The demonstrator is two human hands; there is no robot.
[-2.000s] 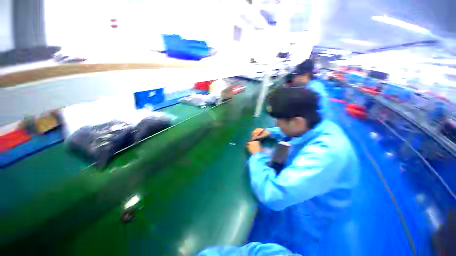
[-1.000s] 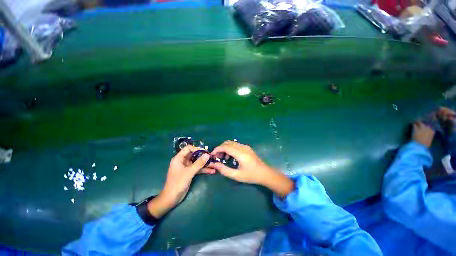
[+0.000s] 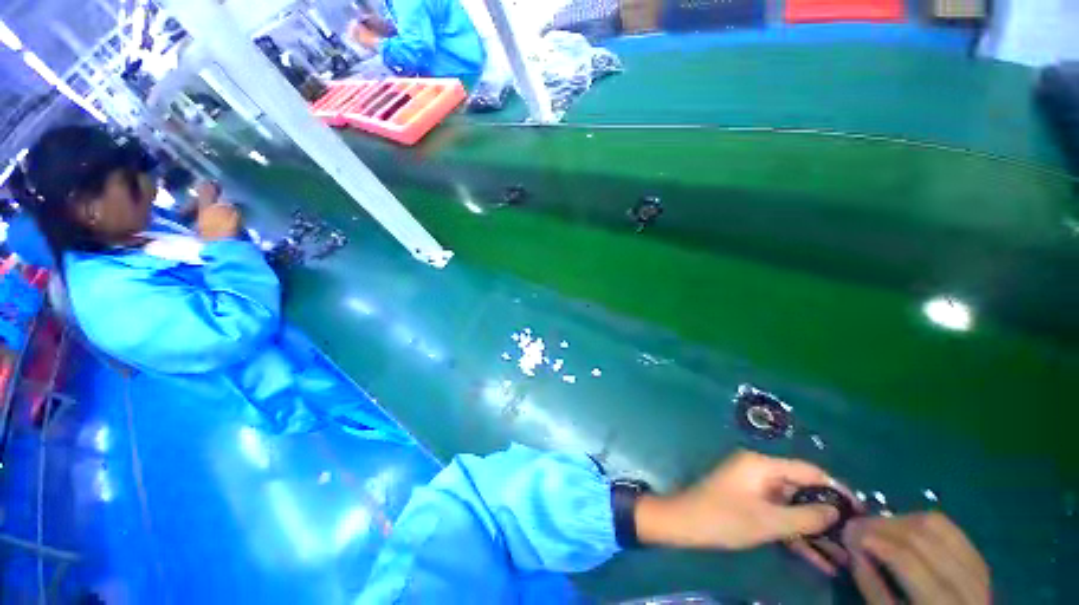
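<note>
My left hand (image 3: 740, 502) is at the lower right with a dark band at the wrist. It grips a round black unit (image 3: 819, 508) between thumb and fingers. My right hand (image 3: 923, 561) is beside it, blurred, with its fingers against the unit; whether it pinches a small piece cannot be told. Another round black unit (image 3: 763, 414) with a paler centre lies on the green bench beyond my left hand. Small white pieces (image 3: 532, 355) lie in a loose pile on the bench to the left, with a few strays near my hands.
Two black units (image 3: 646, 212) lie on the green conveyor belt (image 3: 852, 272). A white post (image 3: 320, 142) slants down to the bench. An orange-red tray (image 3: 396, 106) stands beyond the belt. A person in a blue smock (image 3: 178, 296) sits at the left, another beyond the belt.
The view has swung left, so my hands now appear at the lower right and the neighbour at the left shows. The unit is still in my left hand.
</note>
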